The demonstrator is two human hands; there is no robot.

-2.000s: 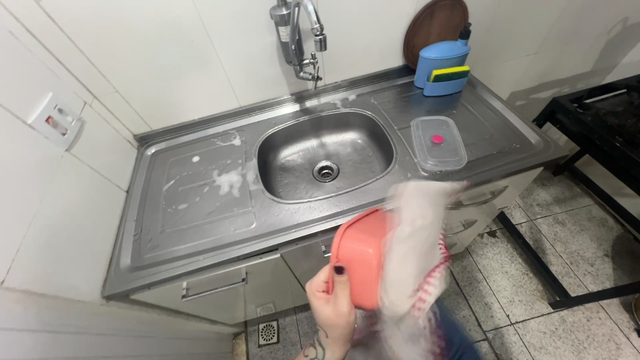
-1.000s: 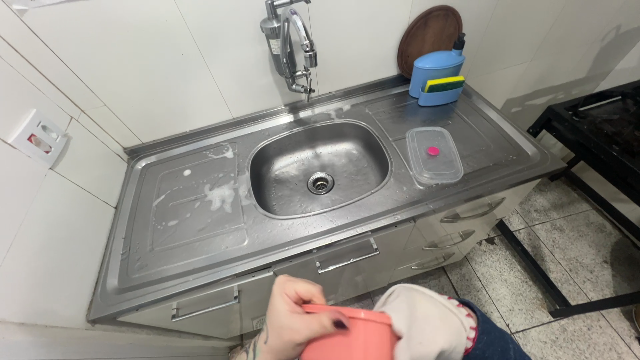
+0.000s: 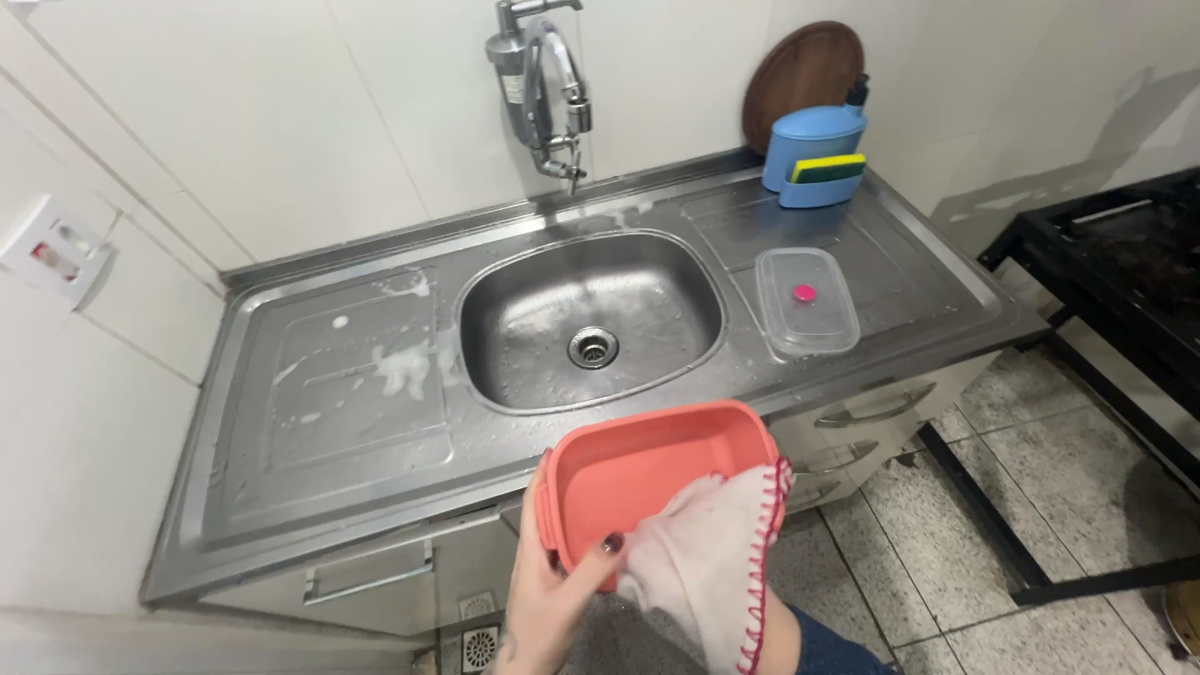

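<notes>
My left hand (image 3: 553, 572) grips the left side of a coral plastic container (image 3: 647, 450), thumb over its near rim. The container is tilted so its inside faces me, in front of the sink's edge. A white cloth with red stitched edging (image 3: 698, 553) covers my right hand (image 3: 712, 572) and reaches into the container; the fingers are hidden under it. A clear plastic lid with a pink button (image 3: 806, 309) lies on the steel counter, right of the sink basin (image 3: 591, 300).
A chrome faucet (image 3: 562, 112) is on the wall above the basin. A blue soap dispenser (image 3: 816, 141) with a yellow-green sponge (image 3: 827, 169) stands by a round wooden board (image 3: 797, 75). Suds (image 3: 403, 370) lie on the left drainboard. A black metal stand (image 3: 1116, 281) is at right.
The container has risen in view and tipped, so its inside now shows. The cloth over my right hand, at the container's side one second ago, is now inside it.
</notes>
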